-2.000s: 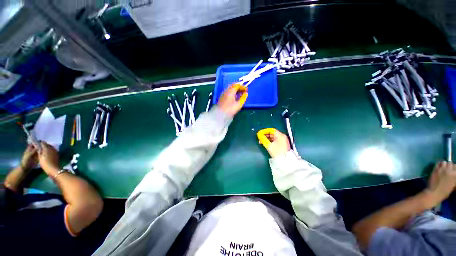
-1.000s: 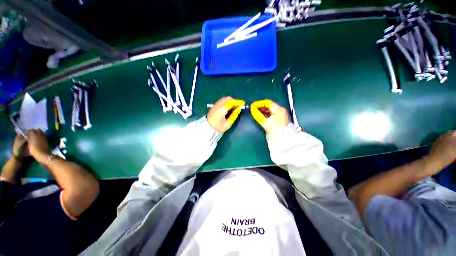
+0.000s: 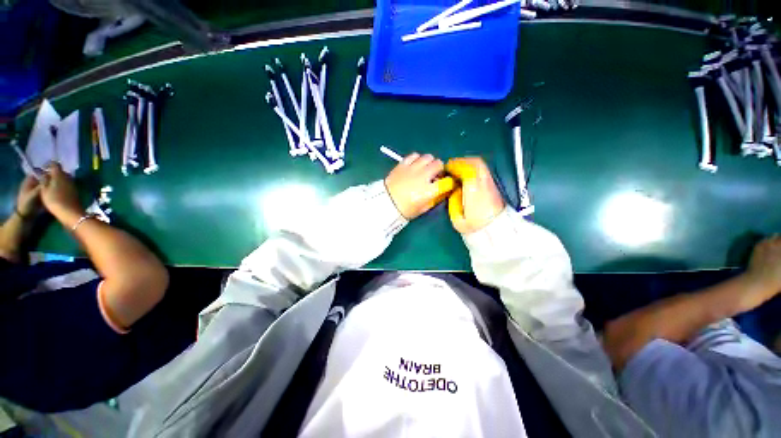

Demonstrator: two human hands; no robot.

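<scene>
My left hand (image 3: 417, 186), with yellow finger cots, is closed around a white sleeving (image 3: 391, 154); one end of it sticks out to the upper left. My right hand (image 3: 475, 194), also with yellow finger cots, touches my left hand fingertip to fingertip. Its fingers are closed, and what lies between them is hidden. A sleeved cable (image 3: 519, 158) with a dark upper end and a white lower end lies just right of my right hand. The blue tray (image 3: 442, 75) beyond my hands holds several white sleevings.
A fan of sleeved cables (image 3: 308, 111) lies to the left, a smaller group (image 3: 140, 128) farther left near paper (image 3: 53, 141) and pens. A large pile (image 3: 754, 94) is at the far right. Co-workers' arms (image 3: 124, 248) are at both sides. A metal rail runs along the far edge.
My left hand has come back from the tray with a white sleeving and met my right hand in front of me. The view has tilted down, so the tray sits higher.
</scene>
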